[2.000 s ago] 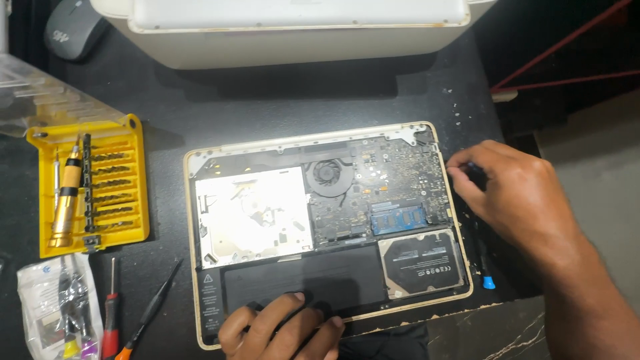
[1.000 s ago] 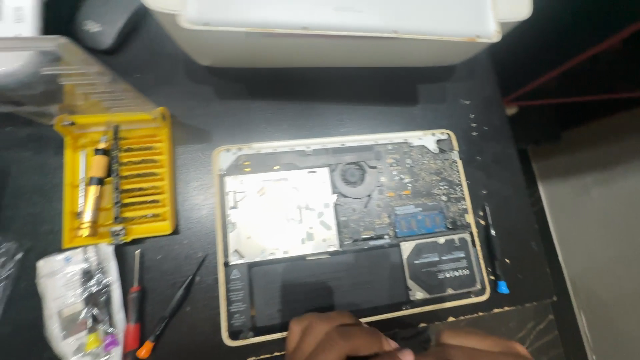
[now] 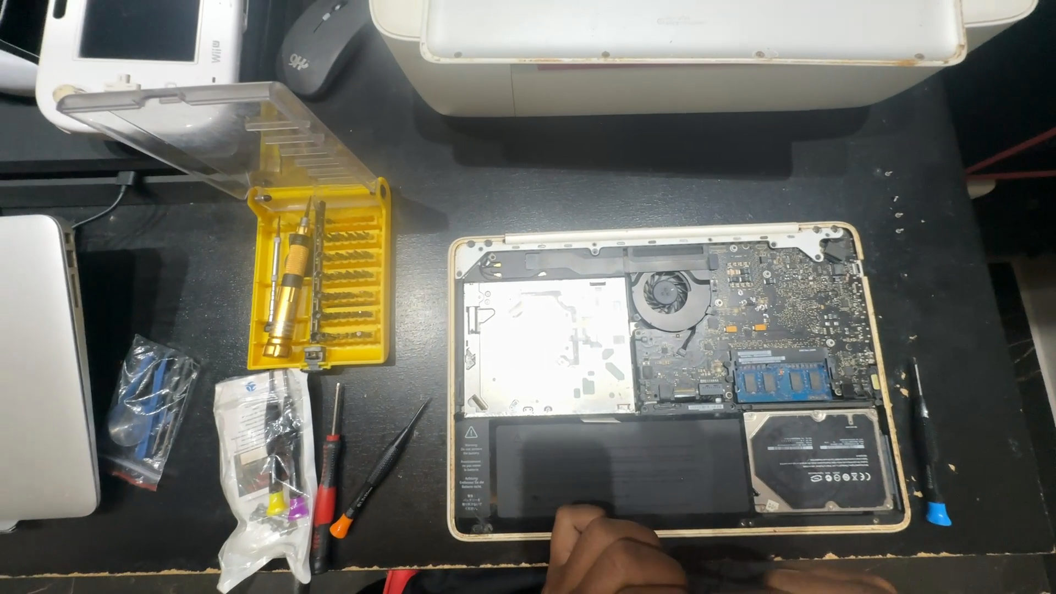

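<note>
A laptop with its bottom cover off (image 3: pixel 904 462) lies on the black table. Its black battery (image 3: pixel 619 466), hard drive (image 3: pixel 817 462), fan (image 3: pixel 670 299), optical drive (image 3: pixel 549 346), blue memory module (image 3: pixel 782 379) and circuit board (image 3: pixel 813 305) are exposed. My left hand (image 3: pixel 615 553) is at the laptop's front edge, fingers curled over the rim by the battery; whether it holds anything is hidden. Only a dim part of my right hand (image 3: pixel 829 580) shows at the bottom edge, below the hard drive; its fingers cannot be made out. A blue-ended screwdriver (image 3: pixel 926 462) lies right of the laptop.
Left of the laptop are a yellow bit case (image 3: pixel 379 330) with its clear lid raised, a red-handled screwdriver (image 3: pixel 327 487), an orange-ended screwdriver (image 3: pixel 379 470) and bagged tools (image 3: pixel 264 478). Small loose pieces (image 3: pixel 899 216) lie at right. A large white device (image 3: pixel 660 91) stands behind.
My right hand has moved from the laptop's right edge down to the bottom of the view. My left hand remains near the front edge. The view has shifted.
</note>
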